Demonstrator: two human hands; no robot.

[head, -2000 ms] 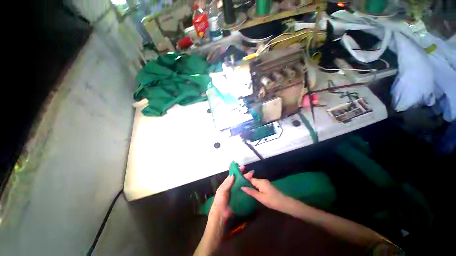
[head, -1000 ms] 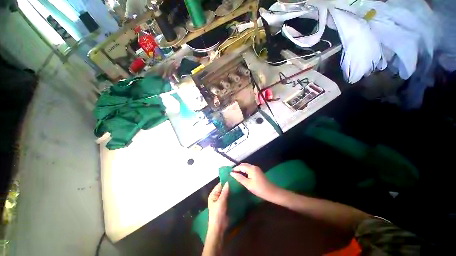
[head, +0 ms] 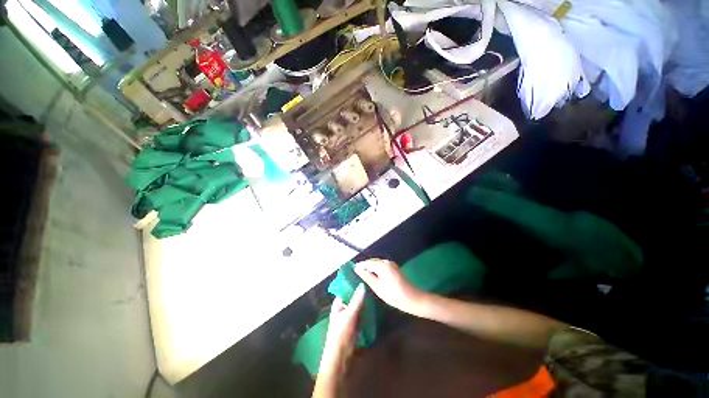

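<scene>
A green fabric strip (head: 340,285) is held up just off the table's front edge. My left hand (head: 346,315) grips it from below. My right hand (head: 386,281) pinches its top edge from the right. More of the green band (head: 443,268) hangs below the table and behind my right forearm. The overlock machine (head: 342,128) stands beyond my hands, with a bright glare at its needle area. Whether a small tool is in my right hand, I cannot tell.
A green fabric heap (head: 186,171) lies left of the machine on the pale table (head: 210,303). A parts tray (head: 464,144) and a red item (head: 404,143) are on the right. Behind are a red bottle (head: 211,64), a green cone (head: 287,15) and white fabric (head: 544,62).
The view has turned, so the table appears further left and more tilted. My hands stay close together on the strip; its end is now more spread and folded over between them.
</scene>
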